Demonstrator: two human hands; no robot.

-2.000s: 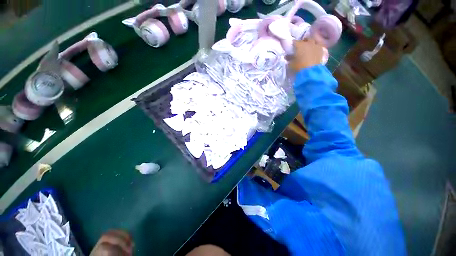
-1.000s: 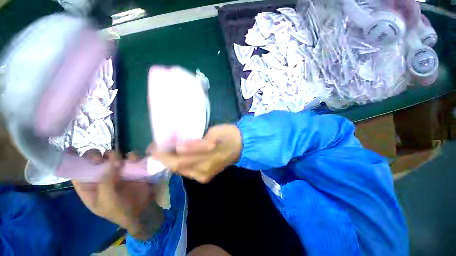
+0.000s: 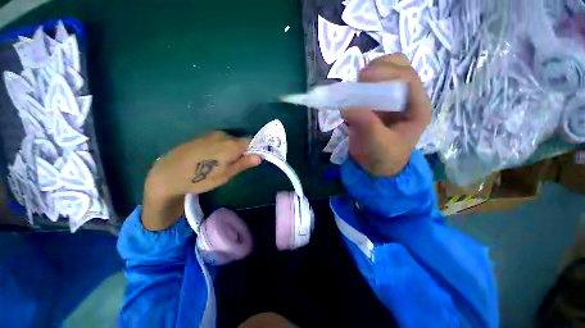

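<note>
The cat-ear headphones (image 3: 296, 221) hang below my left hand (image 3: 202, 160), which is closed around the headband near its top. Their pink ear pads face each other over my lap. One ear base (image 3: 271, 139) points up beside my left fingertips, its open face showing small grey marks. The other ear is hidden by my left hand. My right hand (image 3: 390, 115) holds the white translucent glue bottle (image 3: 359, 96) level above the bench. Its thin nozzle points left, above the ear base and not touching it.
A blue-rimmed tray (image 3: 82, 38) heaped with white ear covers lies at the left. A dark tray (image 3: 312, 51) with more covers lies at the right. A clear plastic bag (image 3: 478, 122) of white pieces overlaps it. Cardboard boxes (image 3: 513, 186) are below right.
The headphones have moved from the blurred left side to the centre above my lap. My right hand has let go of them, moved up and right, and taken hold of the glue bottle.
</note>
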